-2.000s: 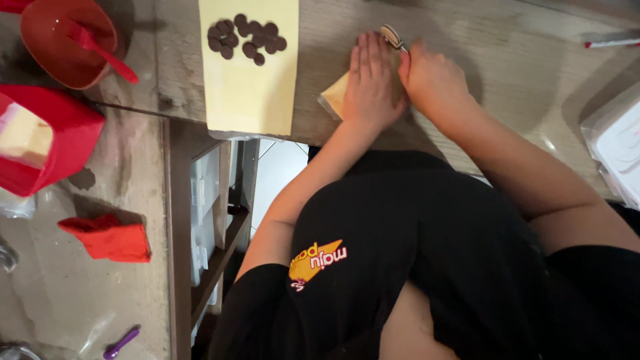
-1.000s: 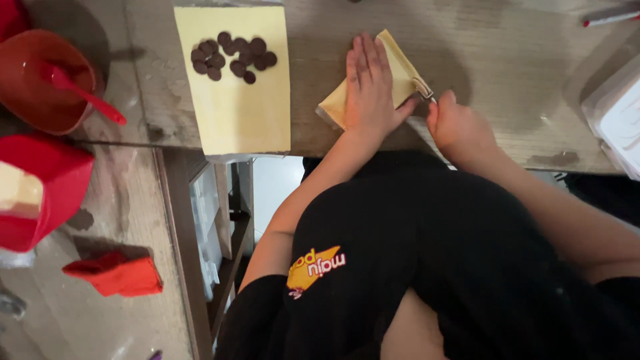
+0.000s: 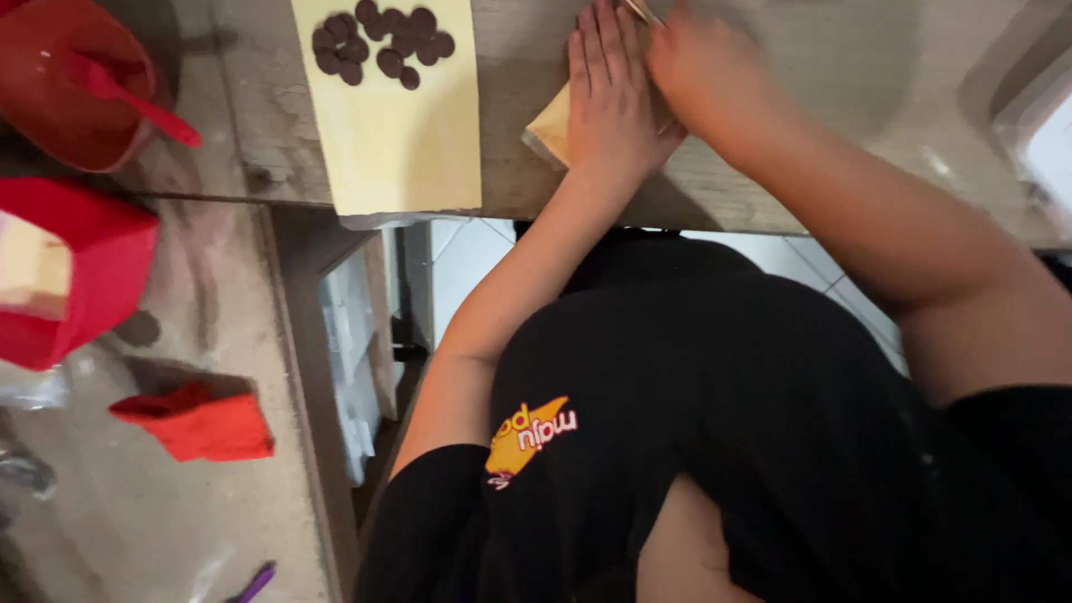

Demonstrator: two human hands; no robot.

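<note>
My left hand lies flat, fingers together, on a folded piece of pale dough, most of which is hidden beneath it. Close at its right, my right hand is closed on a small metal-ended tool, cut off by the top edge of the view; its kind cannot be told. To the left lies a flat rectangular sheet of pale dough on clear plastic, with several dark chocolate discs on its upper part.
At the left are a red bowl with a red spoon, a red container with pale blocks, a red cloth and a purple utensil. A white container stands at the right edge of the wooden table.
My right hand and the tool have moved from the dough's lower right corner, a second ago, up to beside my left fingertips. My left hand still presses on the folded dough.
</note>
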